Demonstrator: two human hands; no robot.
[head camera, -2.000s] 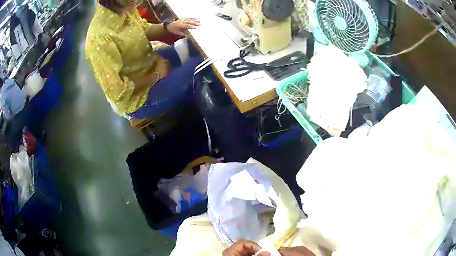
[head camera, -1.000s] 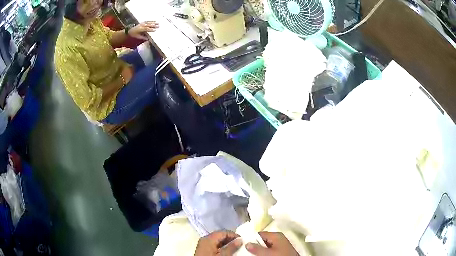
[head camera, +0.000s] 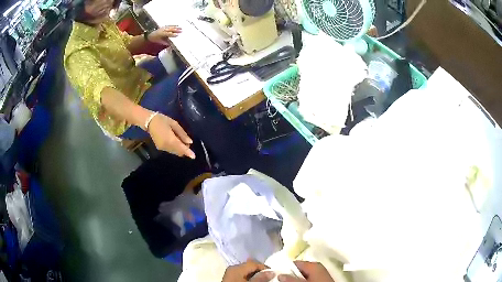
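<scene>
A cream garment piece (head camera: 385, 193) lies heaped over the white table and down towards my lap. Whitish-blue lining (head camera: 236, 215) is joined to it and hangs open in front of me. My left hand (head camera: 245, 271) and my right hand (head camera: 308, 272) are at the bottom edge, close together, partly cut off by the frame. Their fingers pinch a narrow pale edge of the garment between them. The fingertips partly hide the pinched cloth.
A person in yellow (head camera: 91, 66) sits at the left, one arm reaching over a black bin (head camera: 140, 193). Black shears (head camera: 225, 71) lie on the neighbouring table. A green basket (head camera: 286, 118) and a fan (head camera: 338, 19) stand behind the cream heap. A metal machine plate (head camera: 487, 253) is at right.
The view first swung right, then slightly back left. The neighbouring person's arm has reached out towards the bin. My hands have come more into view and still pinch the cloth.
</scene>
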